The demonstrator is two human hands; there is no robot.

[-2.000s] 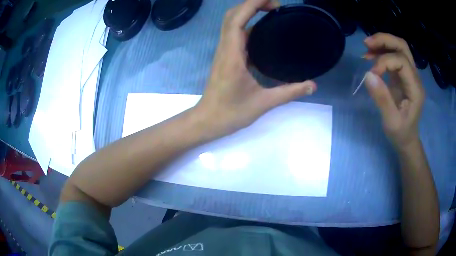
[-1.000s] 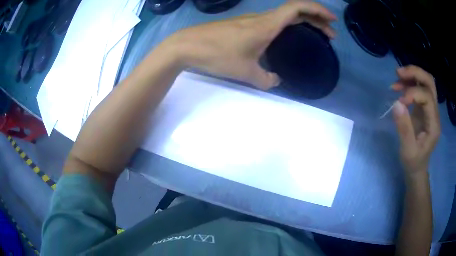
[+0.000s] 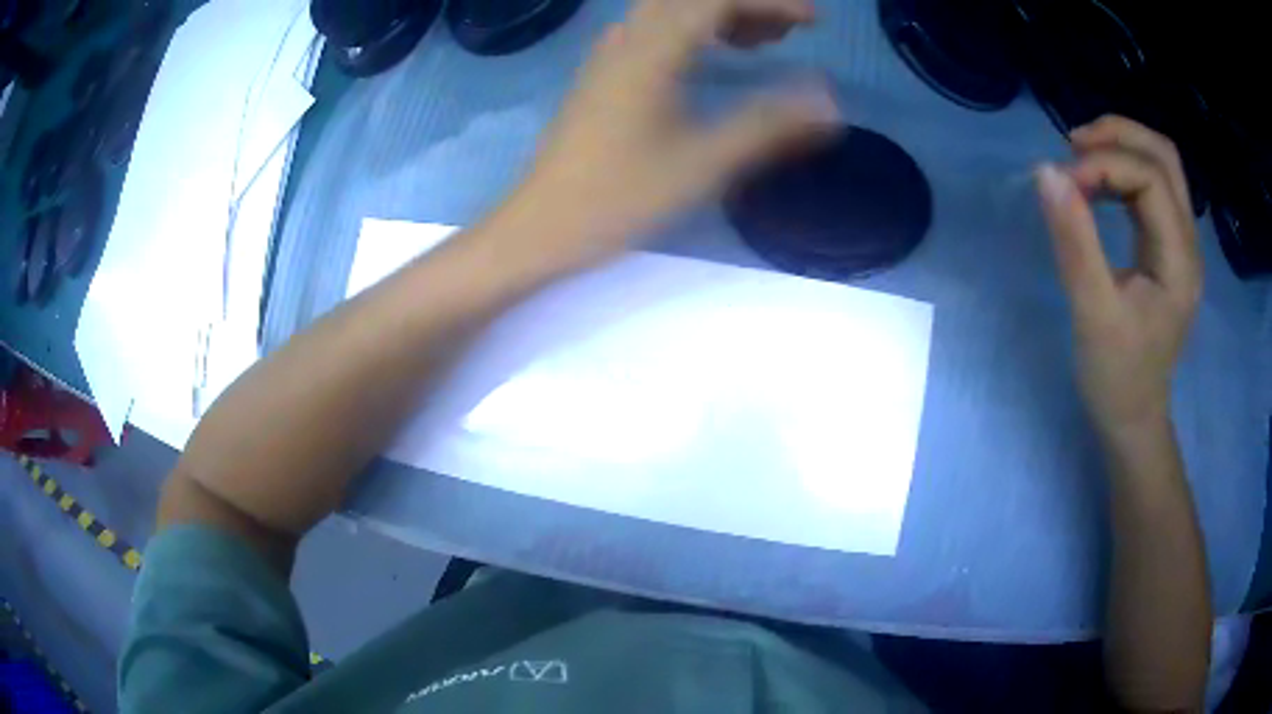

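A black oval ear cup cover (image 3: 833, 202) lies on the pale blue mat, just behind the white backing sheet (image 3: 725, 405). My left hand (image 3: 628, 140) is blurred, with thumb and fingers apart and nothing seen in it. It is at the left of the cover; its thumb tip overlaps the cover's upper left edge, and I cannot tell if they touch. My right hand (image 3: 1137, 265) is raised to the right of the cover, thumb and forefinger pinched together. A faint pale streak, apparently the thin adhesive piece (image 3: 1016, 179), shows at its fingertips. My left forearm hides the sheet's left part.
A stack of white sheets (image 3: 182, 209) lies at the left. Glossy black ear cup parts (image 3: 374, 31) sit at the upper left, and more (image 3: 963, 49) crowd the upper right. Smaller dark parts (image 3: 56, 230) are at the far left. A red stool (image 3: 49, 419) stands below left.
My left hand has let go of the black cover, which now lies on the mat, and has opened away up and left. My right hand stays pinched at the right.
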